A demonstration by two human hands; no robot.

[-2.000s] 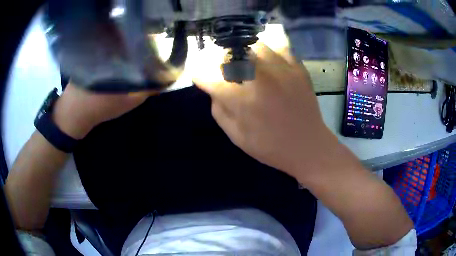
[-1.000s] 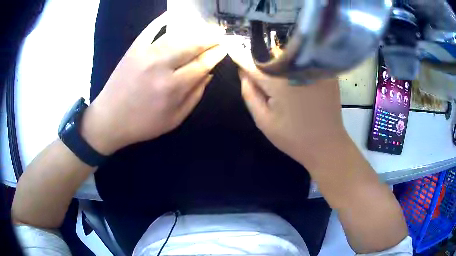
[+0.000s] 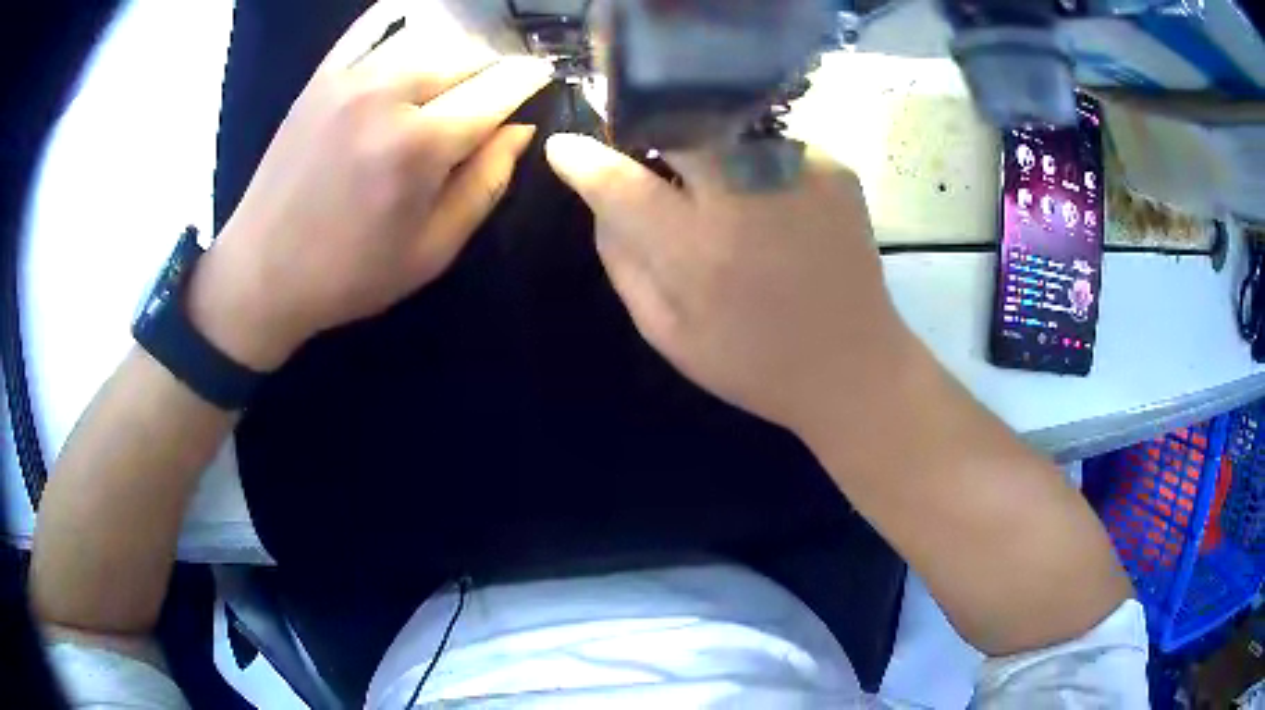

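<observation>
A large black fabric panel (image 3: 541, 430) lies over the table's front and my lap, its upper part running under the sewing machine head (image 3: 715, 70). My left hand (image 3: 368, 201), with a black watch, holds the panel down left of the needle area (image 3: 559, 49), index fingertip close to the metal there. My right hand (image 3: 756, 271) lies on the panel at the right, thumb pointing at the needle area. Its other fingers are hidden behind the machine head, so its grip does not show. Lamp glare washes out part of the needle area.
A smartphone (image 3: 1047, 243) with a lit screen lies right of my right hand, across the cream machine bed (image 3: 923, 160) and white table (image 3: 943, 326). Black cable (image 3: 1253, 298) is at the far right. A blue basket (image 3: 1179, 520) with something orange-red stands below the table edge.
Since two seconds ago the view has shifted and my left hand has come out from behind the machine part. Over the last second my right thumb has moved apart from my left fingertips.
</observation>
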